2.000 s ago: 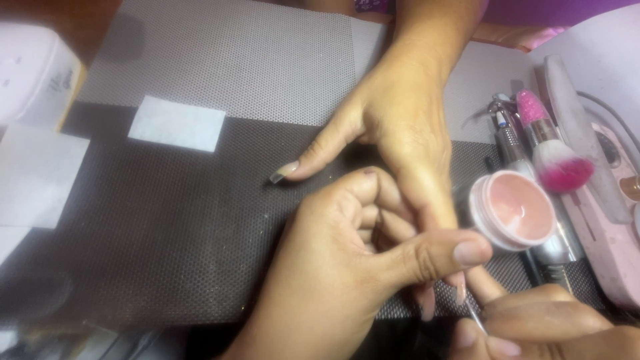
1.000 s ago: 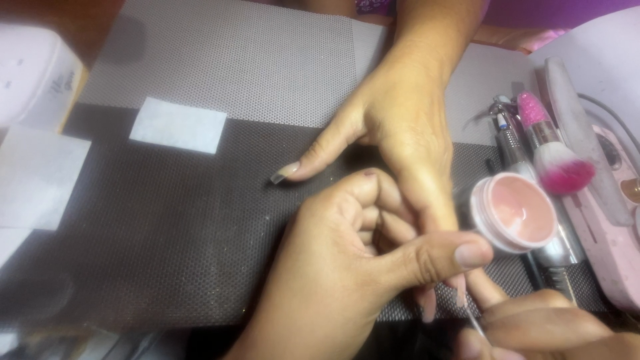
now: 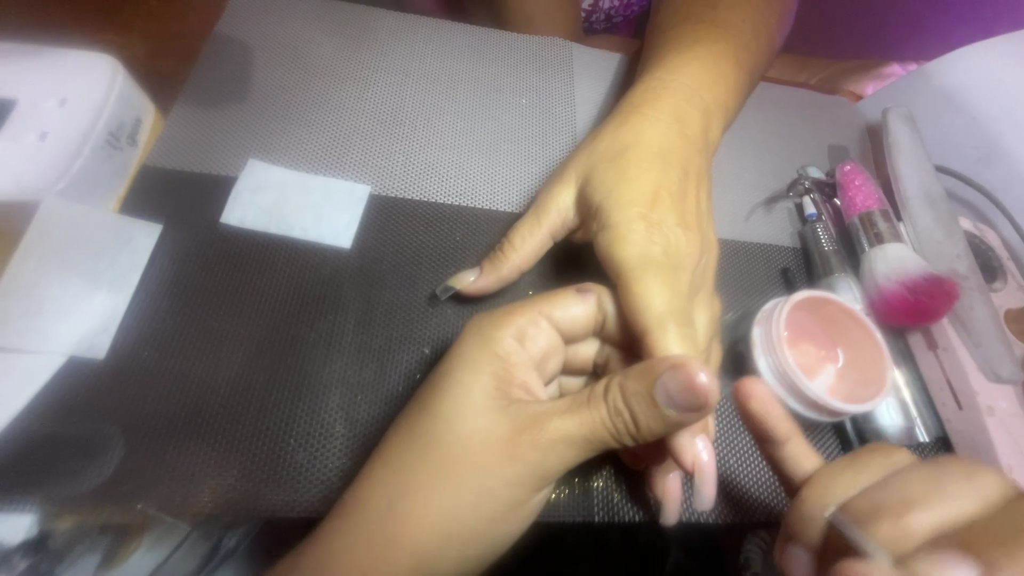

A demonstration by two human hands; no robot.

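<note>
My left hand [image 3: 552, 384] is closed around the fingers of another person's hand [image 3: 656, 216], my thumb on top. That hand comes from the top, palm down, with long nails; its thumb, pointing left, has a clear extended tip. At the bottom right, my right hand [image 3: 896, 504] holds a thin metallic tool [image 3: 856, 534], partly hidden by my fingers, with its working end out of sight. My right little finger sticks out toward an uncapped jar of pink gel [image 3: 832, 352], which stands tilted in view just right of the held fingers.
On the right lie a pink-and-white dust brush [image 3: 908, 288], a metallic nail drill handpiece [image 3: 824, 240], a grey elongated object [image 3: 944, 248] and a pink device [image 3: 952, 400]. Pale squares [image 3: 296, 204] lie on the patterned mat [image 3: 264, 360]; a white device [image 3: 64, 120] stands upper left.
My right hand has moved away to the right from the held fingertips, taking the thin tool with it. Its little finger now points out beside the jar. My left hand keeps its hold.
</note>
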